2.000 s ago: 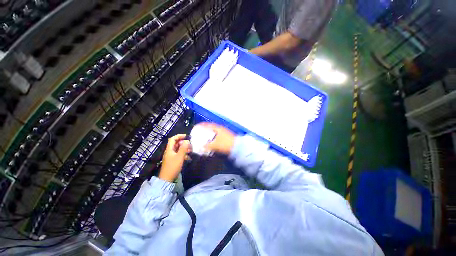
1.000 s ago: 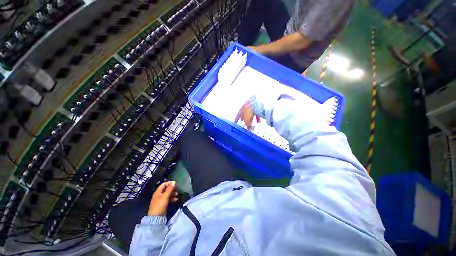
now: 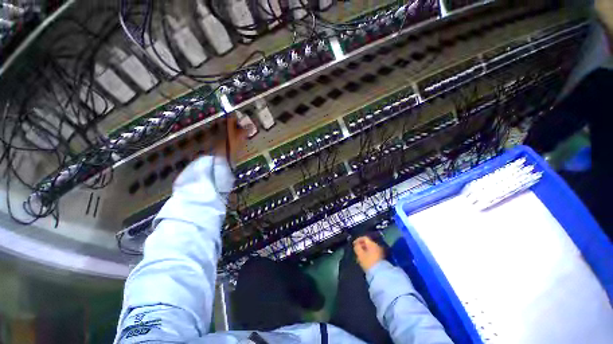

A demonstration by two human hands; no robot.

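My left hand [image 3: 232,140] is raised to the rack shelf, blurred, against the left side of a white power adapter [image 3: 248,125]; its grip is unclear. A second white adapter [image 3: 265,114] stands just right of it. My right hand [image 3: 368,252] is low over my lap, left of the blue tote, with fingers loosely curled and nothing visible in it. The blue tote [image 3: 430,272] is at the lower right, cut off by the frame edge. It holds a bright white liner [image 3: 531,269] and a row of white adapters [image 3: 504,183] at its far end.
More adapters [image 3: 187,41] with tangled black cables hang on the upper shelf. Dark sockets [image 3: 334,94] line the shelf around the two adapters. Thin black leads hang before the lower shelves. Another person's dark clothing [image 3: 571,127] is beyond the tote.
The view has swung left towards the rack. My right hand has left the tote's inside and come back over my lap. My left hand has gone from my lap up to the shelf.
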